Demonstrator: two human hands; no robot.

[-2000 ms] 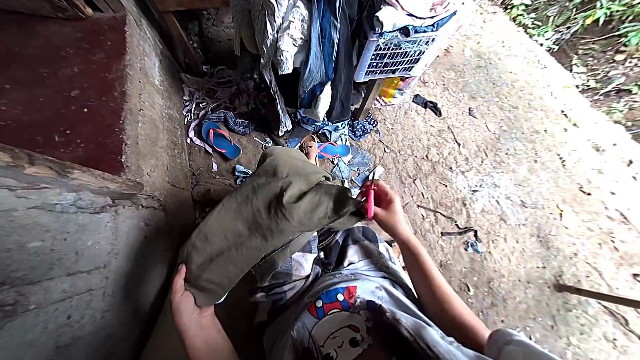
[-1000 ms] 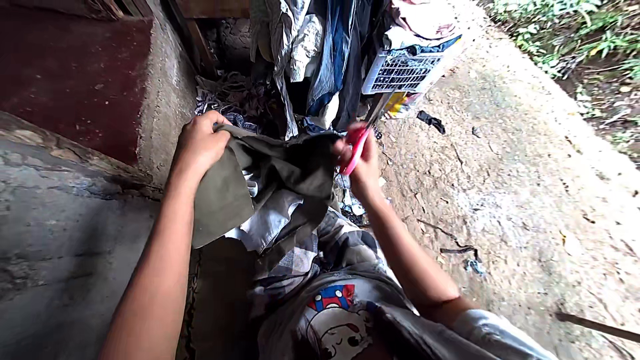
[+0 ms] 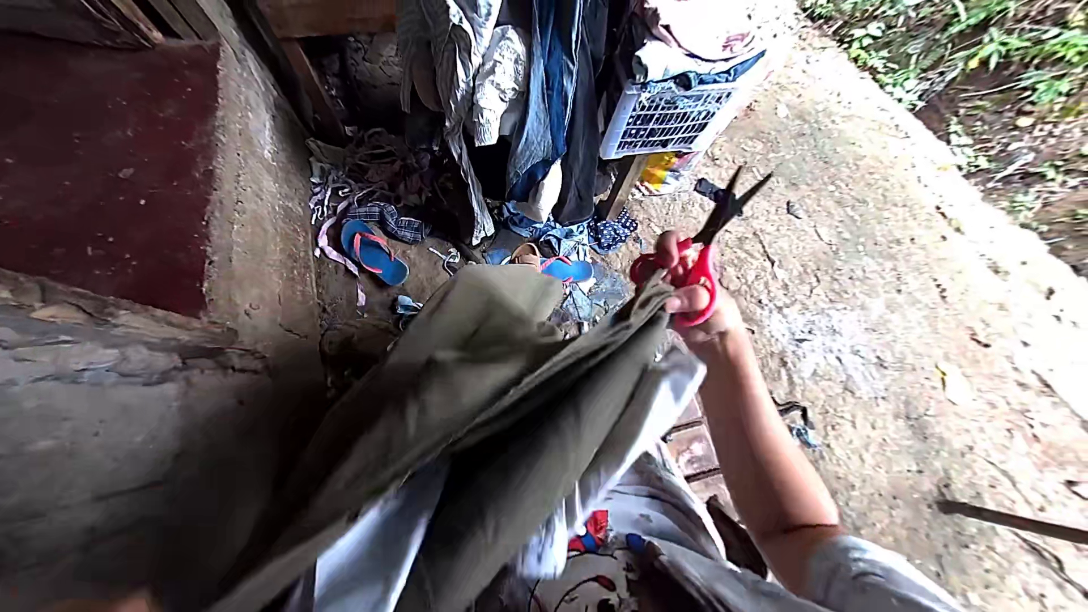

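My right hand holds red-handled scissors, their dark blades parted and pointing up and to the right. The same hand pinches a gathered edge of an olive-green cloth garment. The garment stretches from there down to the lower left, over my lap, with white fabric showing beneath and beside it. Of my left hand, only a blurred bit of skin shows at the bottom left edge, so its fingers cannot be made out.
Hanging clothes and a white plastic basket of clothes stand ahead. Blue flip-flops and fabric scraps lie on the ground. A rough concrete wall runs along the left. A thin stick lies at right.
My left hand has moved from the cloth's upper left to the bottom left edge of the view. The olive cloth, bunched a second ago, is now stretched out diagonally. The scissors' blades are now apart.
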